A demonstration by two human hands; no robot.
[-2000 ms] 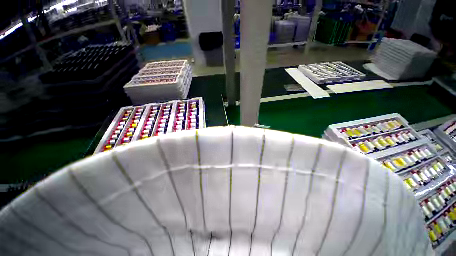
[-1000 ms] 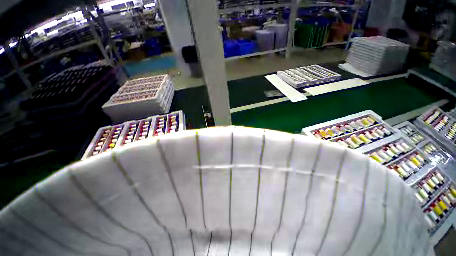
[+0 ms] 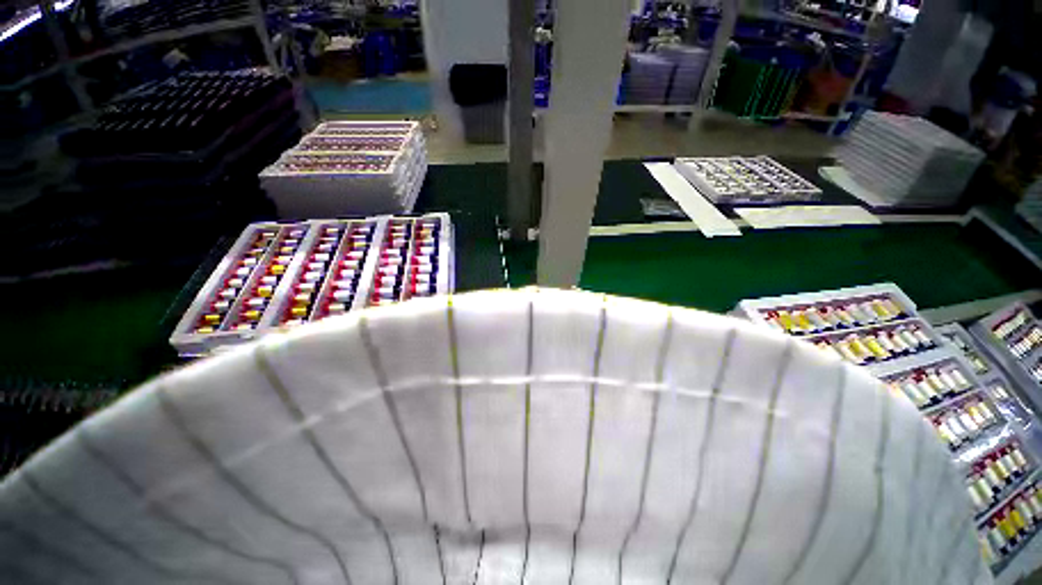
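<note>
Neither of my hands shows; a striped cap brim (image 3: 526, 446) covers the lower middle of the picture. A white insert tray (image 3: 183, 339) lies left of centre, with small tubes (image 3: 343, 274) in rows, white with red, yellow and dark parts. The brim hides part of its near edge. More filled trays (image 3: 840, 295) lie at the lower right, with similar tubes in rows, partly cut off by the brim and the picture's edge. Behind the left tray stands a stack of filled trays (image 3: 331, 194).
Tall black trays (image 3: 171, 137) stand at far left. A pale post (image 3: 575, 171) rises in the middle. Across the green belt (image 3: 731, 265) are a separate tray (image 3: 748, 179), white strips (image 3: 806, 216) and stacked white trays (image 3: 911, 160). Dark small parts (image 3: 57, 394) show at lower left.
The view turned right and then back left, so the post and trays shifted in the picture. More of the left tray shows above the brim. No hand appears in any frame.
</note>
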